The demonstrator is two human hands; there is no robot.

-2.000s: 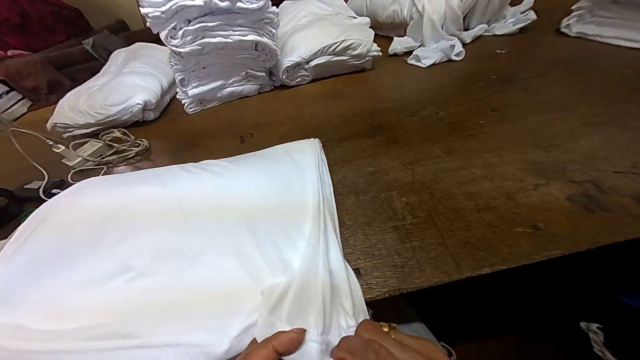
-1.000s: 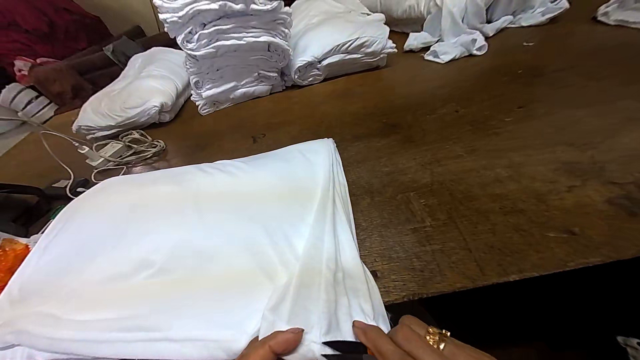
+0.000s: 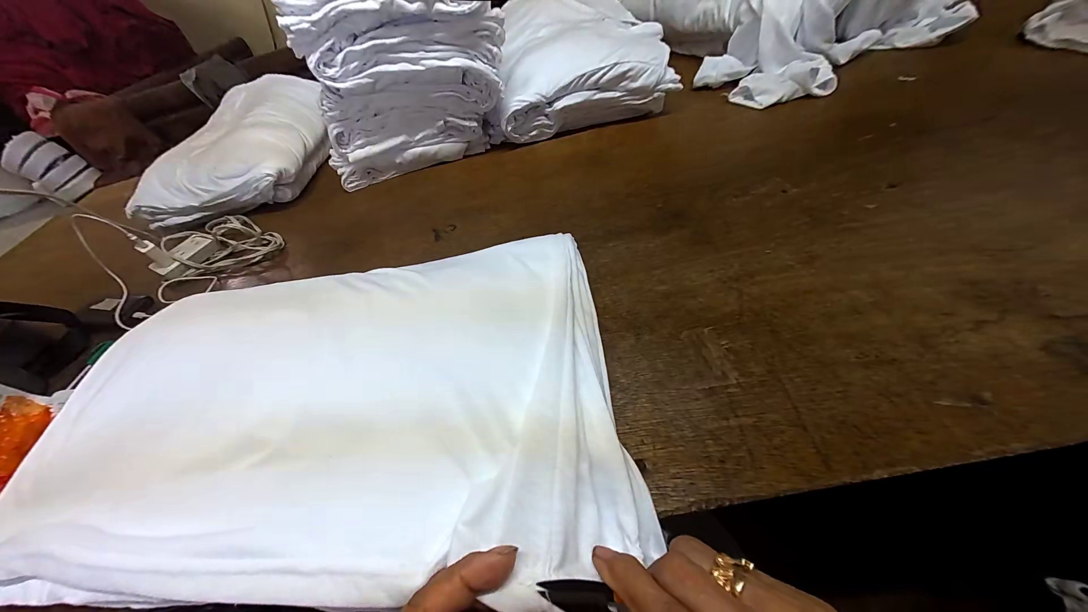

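Observation:
A thick stack of folded white fabric (image 3: 323, 408) lies on the brown wooden table, its near edge at the bottom of the view. My left hand (image 3: 463, 582) shows only a thumb or finger, pressed on the cloth's near right corner. Just right of it, my right hand (image 3: 697, 582), with a gold ring, has its fingertip on the same corner. Between the two hands a dark, pointed object (image 3: 580, 592) shows, partly under the right fingers; its kind is unclear. The lower parts of both hands are out of view.
Tall folded white cloths (image 3: 408, 93) stand at the back between two lower white bundles (image 3: 242, 149) (image 3: 582, 68). Loose white cloth (image 3: 782, 51) lies farther right. A coiled cable (image 3: 242, 246) is at the left, near an orange item (image 3: 19, 433). The wooden table's edge (image 3: 875, 483) borders a dark gap.
The dark pointed object has come into sight between the hands since the earliest frame. My right hand shows more of its fingers and ring. The view has shifted somewhat.

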